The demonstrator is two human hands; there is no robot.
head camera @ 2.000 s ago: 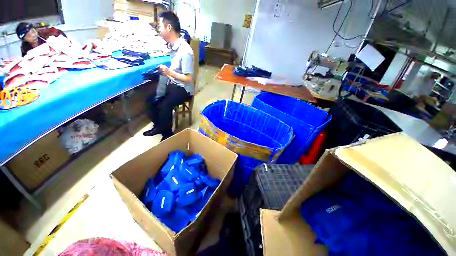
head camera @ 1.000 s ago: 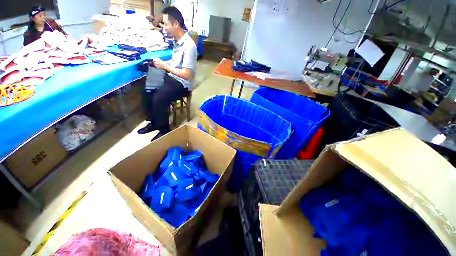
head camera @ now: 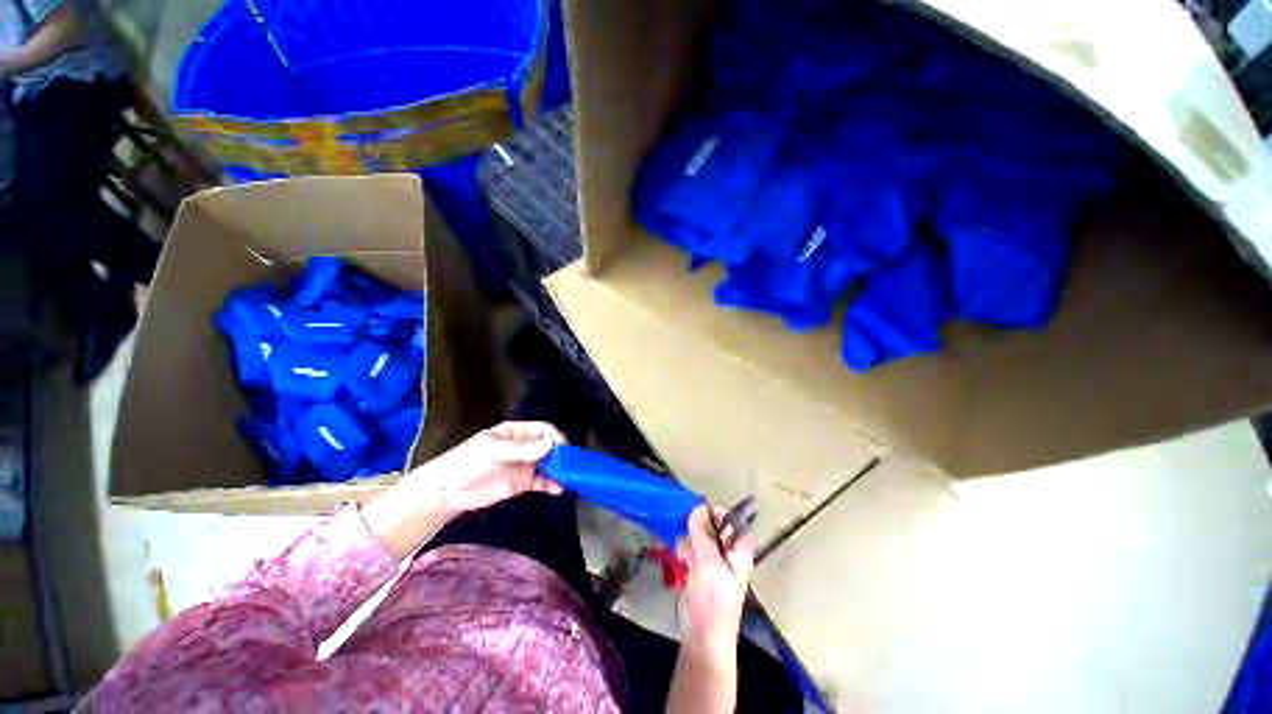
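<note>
A blue sewn piece (head camera: 621, 488) is stretched between my two hands above my lap. My left hand (head camera: 500, 466) grips its left end. My right hand (head camera: 714, 565) holds its right end and also small metallic thread snips (head camera: 737, 520), whose tips stick out past the fingers. A bit of red (head camera: 670, 566) shows beside my right hand. No logo is visible on the held piece. The large open carton (head camera: 1060, 433) lies on its side at the upper right with a heap of blue pieces (head camera: 1011, 251) inside.
A smaller open carton (head camera: 168, 377) at the left holds blue pieces (head camera: 314, 370). A blue bin (head camera: 349, 133) banded with brown tape stands behind it. A black crate (head camera: 537, 181) is between the cartons. The carton flap (head camera: 725, 377) reaches toward my lap. A person's leg shows at upper left.
The view has tipped down and turned right toward the lap and large carton. Both hands, with the blue piece and snips, are now in view; neither showed before.
</note>
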